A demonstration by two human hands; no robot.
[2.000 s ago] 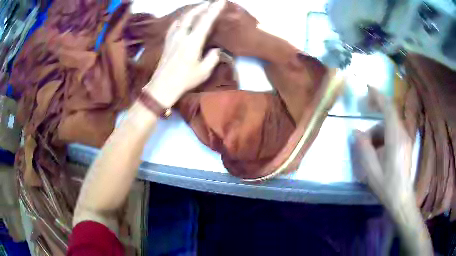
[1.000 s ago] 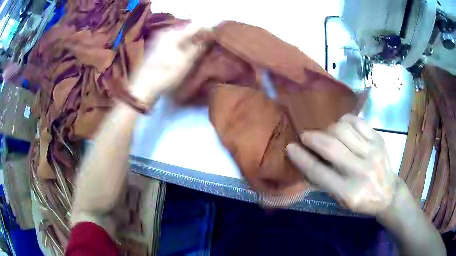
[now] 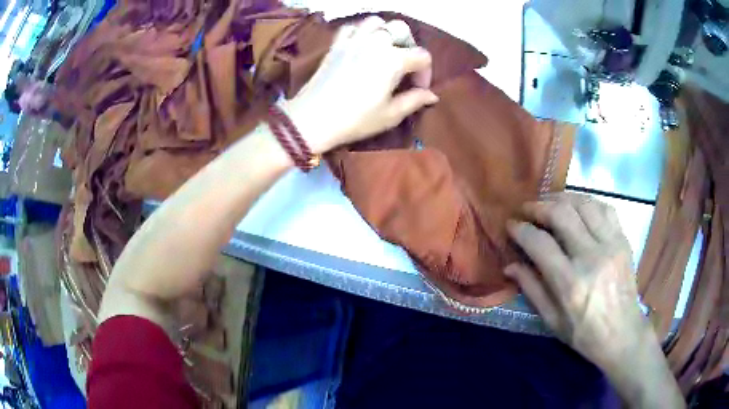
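Observation:
A rust-brown garment panel (image 3: 480, 136) lies on the white table, folded over itself, with a pale toothed line along its right edge and at its lower tip by the table's front edge. My left hand (image 3: 372, 84) is on the upper left part of the cloth, its fingers curled and bent down; whether it pinches a layer is hard to tell. My right hand (image 3: 575, 268) lies at the panel's right lower edge, fingertips on the cloth. The sewing machine head (image 3: 623, 56) stands at the upper right, with its needle area left of the knobs; the panel is off the needle.
A crumpled heap of rust-brown panels (image 3: 160, 104) fills the left. Brown strips (image 3: 679, 232) hang at the right of the machine. The ruler-marked grey table edge (image 3: 344, 279) curves above my dark-clothed lap. Strips with pale lines hang at the lower left.
The panel's edge has come away from the needle area and now lies flatter, its pale line facing up. My right hand moved from beside the machine onto the cloth. My left hand moved right from the heap side.

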